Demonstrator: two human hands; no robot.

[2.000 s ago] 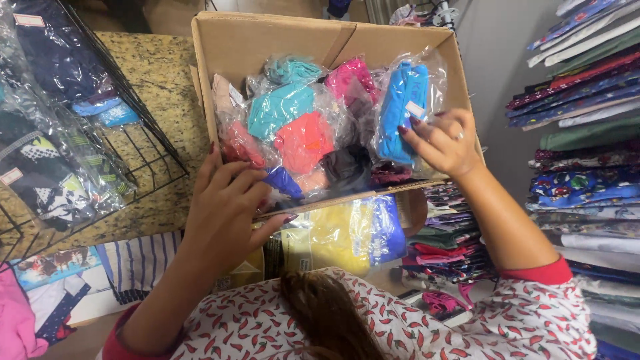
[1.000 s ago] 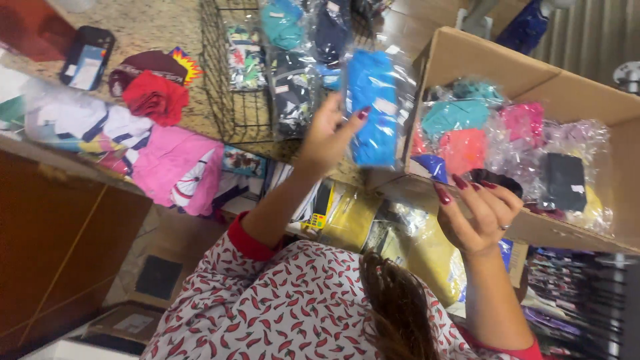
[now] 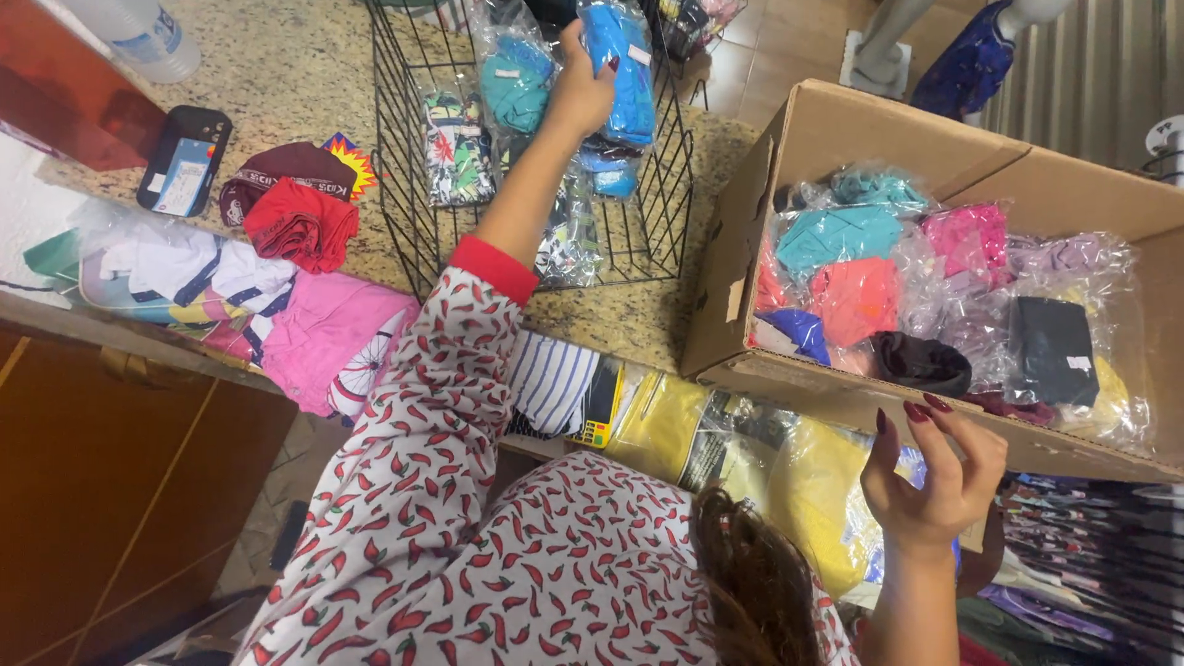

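My left hand [image 3: 583, 88] grips a bagged blue garment [image 3: 622, 79] over the black wire basket [image 3: 680, 199] on the granite counter. Beneath and beside it in the basket are a bagged teal garment [image 3: 516, 88] and a bagged patterned garment [image 3: 458, 153]. My right hand [image 3: 934, 467] is empty, its fingers apart and curled, by the near side of the cardboard box [image 3: 860, 398]. Inside the box lie bagged garments, among them a teal one [image 3: 837, 236], a coral one [image 3: 858, 301], a pink one [image 3: 967, 240] and a black one [image 3: 1054, 350].
A phone-like black object [image 3: 185, 162], a red folded cloth [image 3: 303, 222] and a plastic bottle [image 3: 153, 37] stand or lie on the counter's left. Pink clothing [image 3: 324, 338] lies along its near edge. Bagged yellow items [image 3: 819, 499] are below the box; hanging clothes [image 3: 1082, 555] are at lower right.
The blue garment was in the box under my right hand; my left hand then held it and has carried it over the wire basket. My right hand has left the box. The view has swung left.
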